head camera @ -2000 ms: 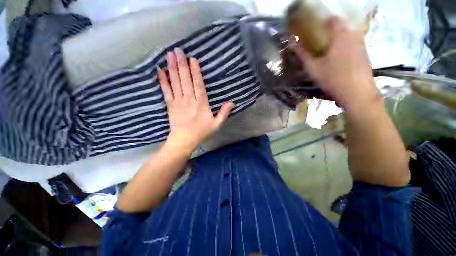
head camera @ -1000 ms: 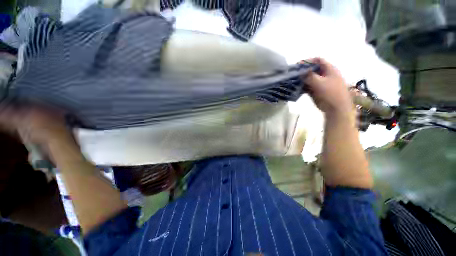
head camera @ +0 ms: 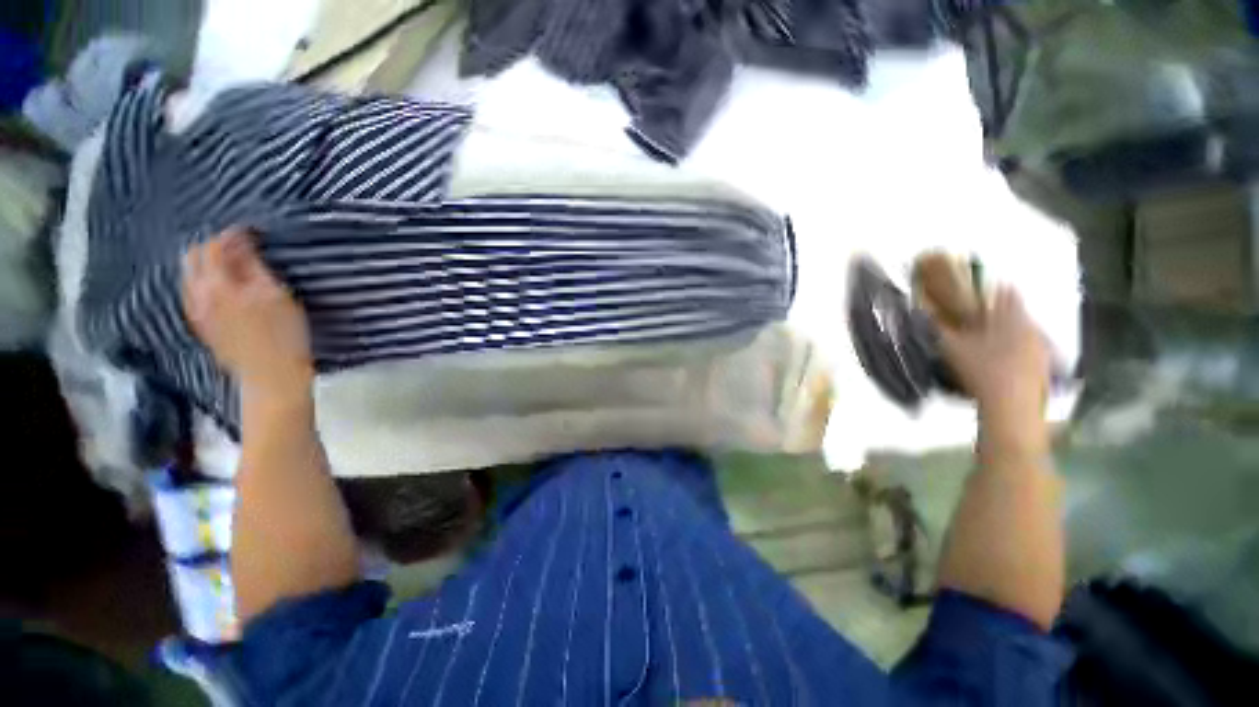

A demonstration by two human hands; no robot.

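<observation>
A dark garment with white stripes lies along the pale padded pressing board, its sleeve stretched towards the board's right end. More of the garment is bunched at the left. My left hand is on the cloth at the left, fingers bent; whether it pinches the cloth is unclear. My right hand is at the wooden handle of the steam iron, on the white cloth right of the board. The hand is slightly blurred, its fingers around the handle.
Dark striped garments lie behind the board on the white table cover. A white cloth with blue and yellow marks hangs below the board's left end. Dark striped cloth is at the lower right.
The sleeve, held stretched and blurred between both hands a second ago, now lies flat on the board. My right hand has let go of the cloth and moved right to the iron.
</observation>
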